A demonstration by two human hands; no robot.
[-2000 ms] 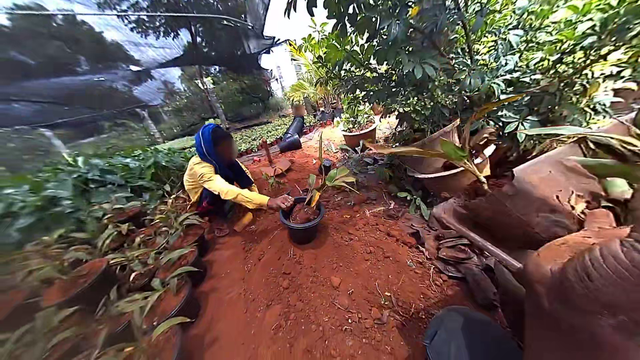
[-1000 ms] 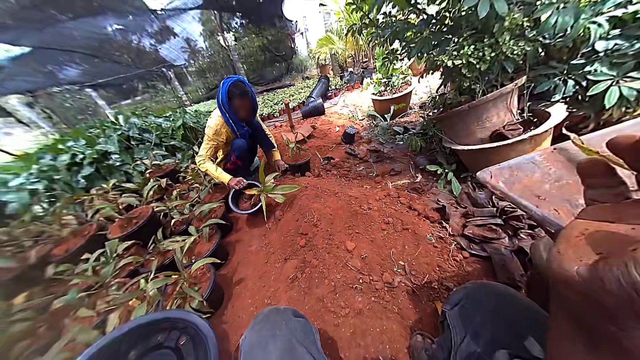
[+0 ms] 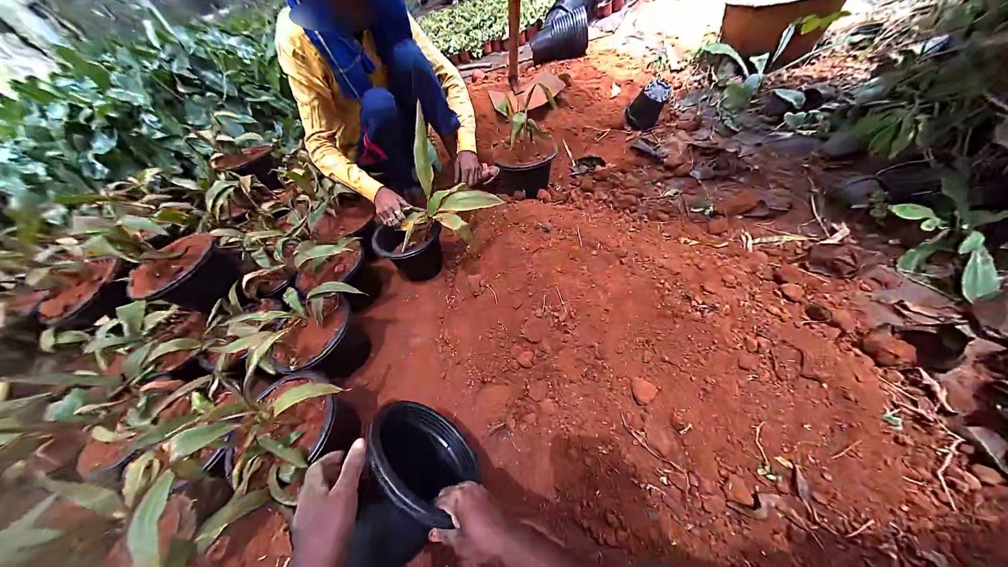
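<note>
A black plastic plant pot, tilted with its mouth facing up, is at the bottom centre; its inside looks dark, with no soil visible. My right hand grips its right rim. My left hand is upright at its left side, thumb raised; whether it presses on the pot is hard to tell. Reddish loose soil lies heaped to the right of the pot. Just left of it stands a potted plant with long green leaves.
Rows of potted plants line the left side. Ahead, a co-worker in a yellow top crouches with hands by a potted seedling. Another potted plant and a small black pot stand farther back. Dry leaf litter borders the right.
The view has moved down and closer to the soil. A black pot, at the bottom left edge a second ago, is now between my hands, with my right hand gripping it.
</note>
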